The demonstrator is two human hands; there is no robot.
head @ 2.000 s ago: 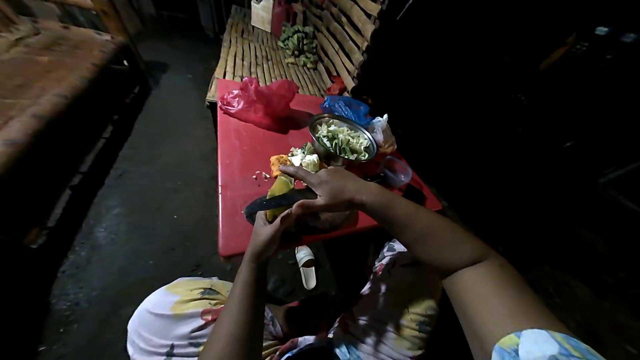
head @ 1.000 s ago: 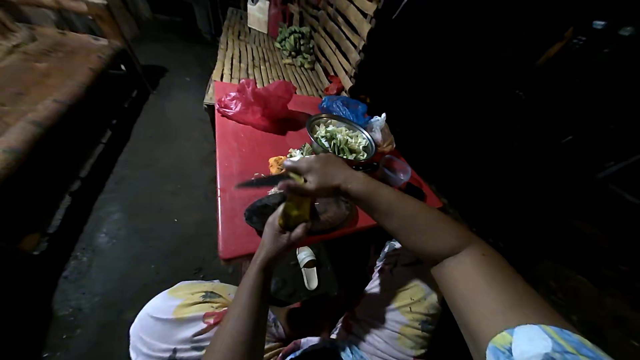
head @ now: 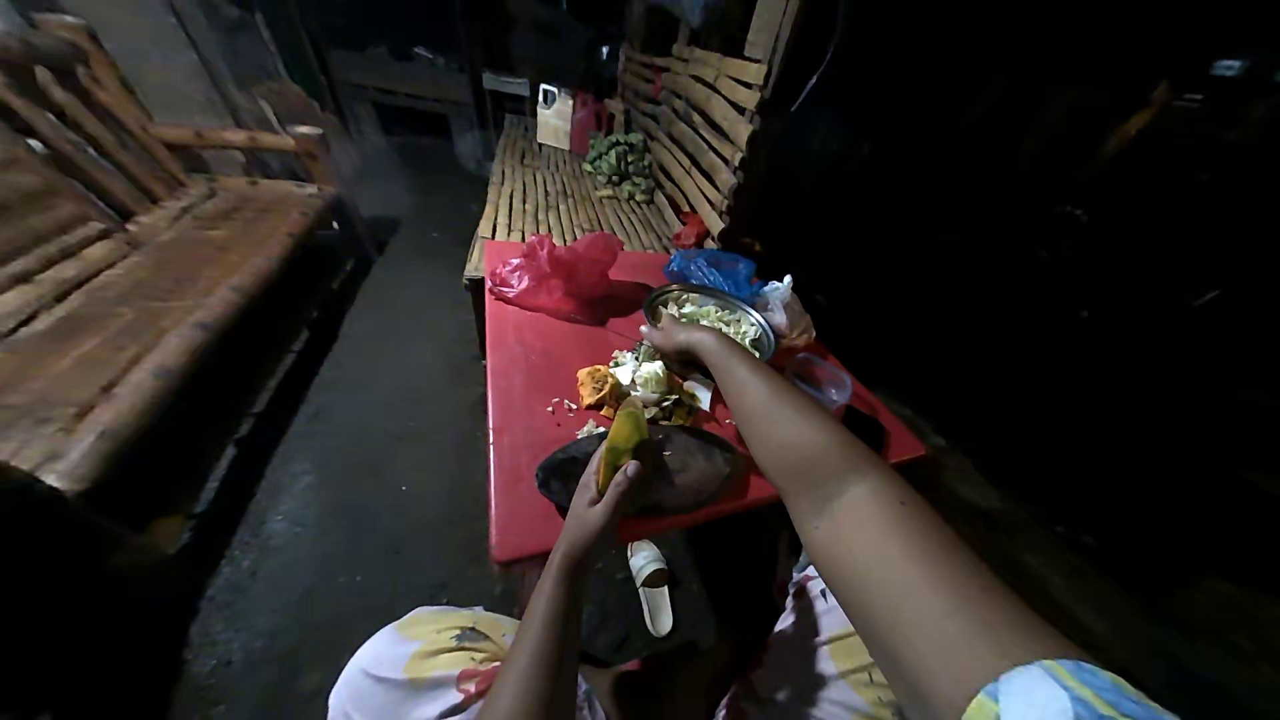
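Observation:
My left hand (head: 602, 492) holds a yellow-green piece of squash or similar produce (head: 625, 440) upright over the left part of a dark, oval board (head: 690, 468). My right hand (head: 680, 342) reaches to the near left rim of a metal bowl (head: 768, 343) of chopped pale green vegetables (head: 715, 316). A thin blade seems to show at its fingers, but its grip is not clear. Between the bowl and the board lie an orange squash chunk (head: 597, 386), white vegetable pieces (head: 650, 377) and scraps.
The red table (head: 515, 430) also bears a pink plastic bag (head: 560, 277), a blue bag (head: 712, 270), a whitish bag (head: 785, 312) and a clear plastic container (head: 820, 380). Behind stands a bamboo bench (head: 540, 200) with green produce (head: 620, 165). A white slipper (head: 651, 590) lies below.
My right hand has moved from the piece in my left hand, where it held a knife, forward to the bowl. My left hand still holds the piece, now more upright.

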